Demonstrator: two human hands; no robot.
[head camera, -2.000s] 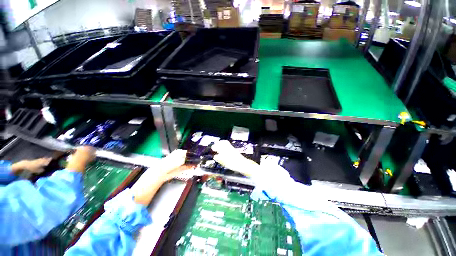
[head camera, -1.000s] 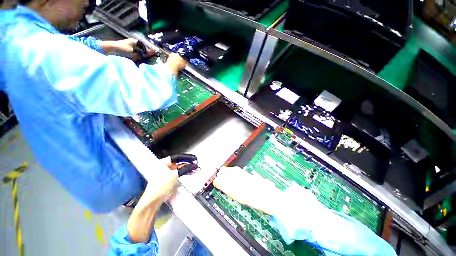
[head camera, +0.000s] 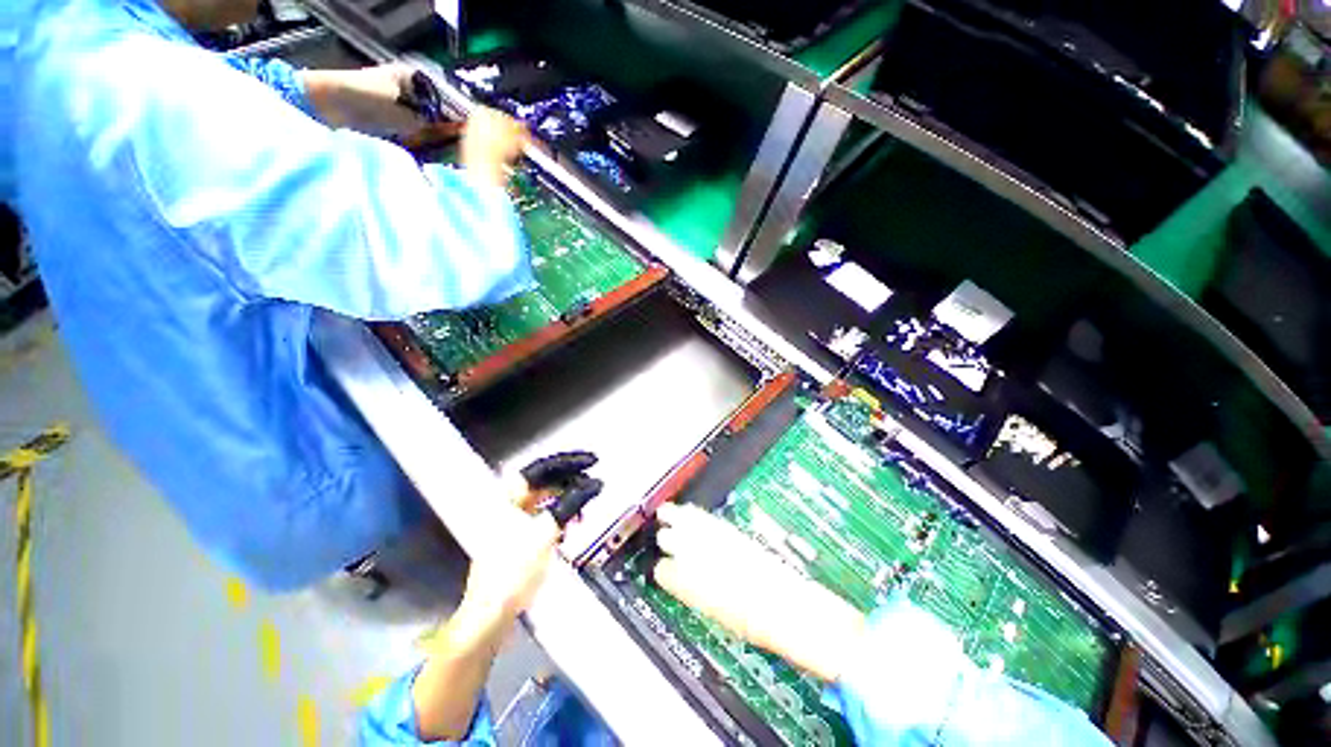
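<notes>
A green circuit board (head camera: 934, 562) with white markings lies in a dark and reddish-brown carrier (head camera: 730, 438) in front of me. My right hand (head camera: 737, 577) is over the board's near left corner, fingertips low beside the carrier's reddish-brown edge; whether they pinch a small part is hidden. My left hand (head camera: 511, 562) is left of the carrier, above the near rail. Dark shapes (head camera: 562, 482) show at its fingers; I cannot tell whether they are held black components or finger covers. My right sleeve hides part of the board.
Bins with blue components (head camera: 920, 394), white components (head camera: 956, 358) and cream components (head camera: 1029, 438) stand beyond the far rail. A person in a blue smock (head camera: 219, 292) works at left over another board (head camera: 569, 263). Metal rails (head camera: 438, 482) edge the line. A metal post (head camera: 788, 175) stands behind.
Since the earliest frame my view has turned down and left, and both hands have left the bins. Since one second ago my right hand has stayed near the board's corner; the left has shifted slightly.
</notes>
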